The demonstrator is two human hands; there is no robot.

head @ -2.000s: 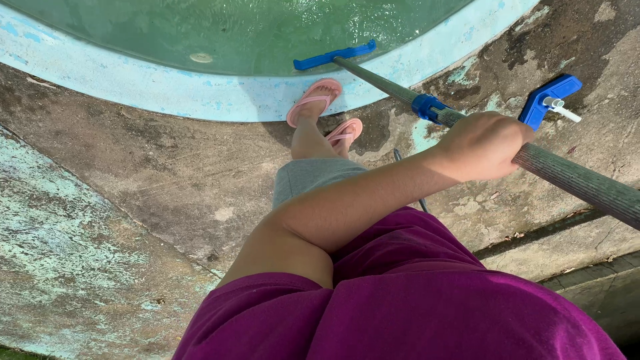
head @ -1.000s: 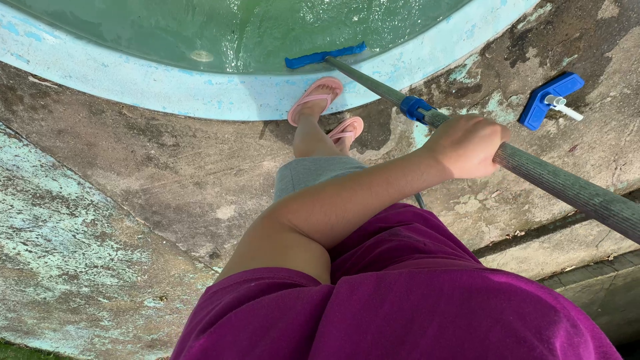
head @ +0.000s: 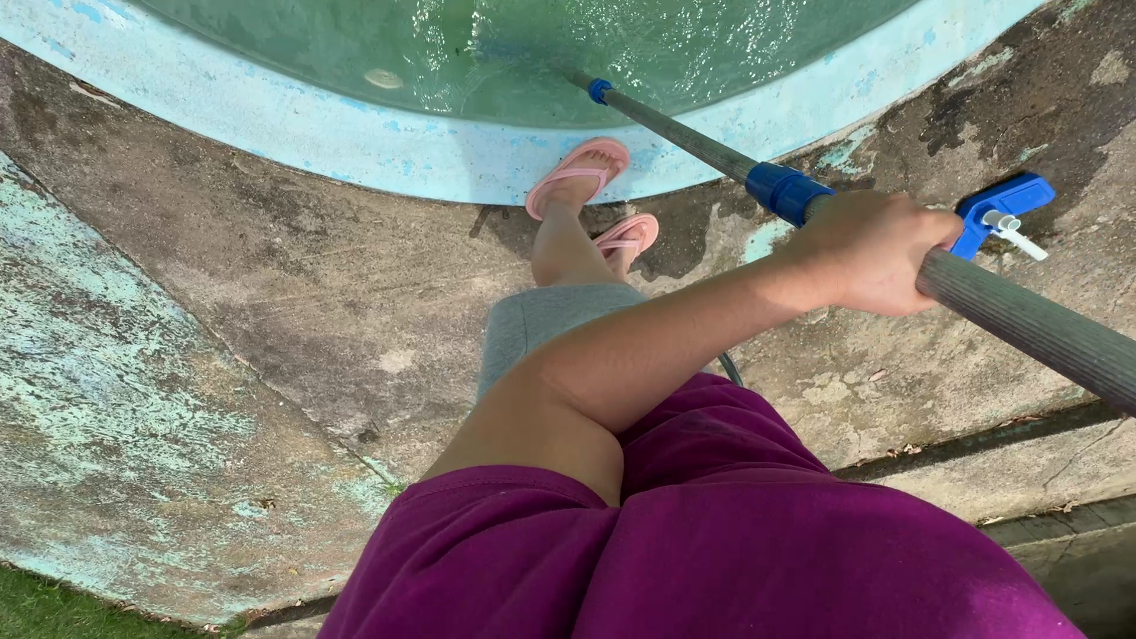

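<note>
My left hand [head: 879, 253] is closed around a ribbed gray telescopic pole [head: 1029, 324], just behind its large blue locking collar [head: 785, 191]. The pole slants up and left over the pool's rim, passes a smaller blue collar [head: 599, 90], and its far end enters the green water [head: 497, 80]. A faint dark blue shape under the surface there is blurred by ripples. My right hand is not visible. Beyond my left hand, a blue pool vacuum head [head: 998, 209] with a white connector lies on the concrete.
The pale blue painted pool rim [head: 355, 146] curves across the top. One foot in a pink flip-flop [head: 577, 177] stands on it, the other on the stained concrete [head: 355, 266]. A dark gap [head: 976, 439] runs at the right; grass [head: 62, 608] lies at lower left.
The blue brush head on the pole's end rested at the pool's inner edge in both earlier frames; it has moved out into the water, with the pole's far end submerged.
</note>
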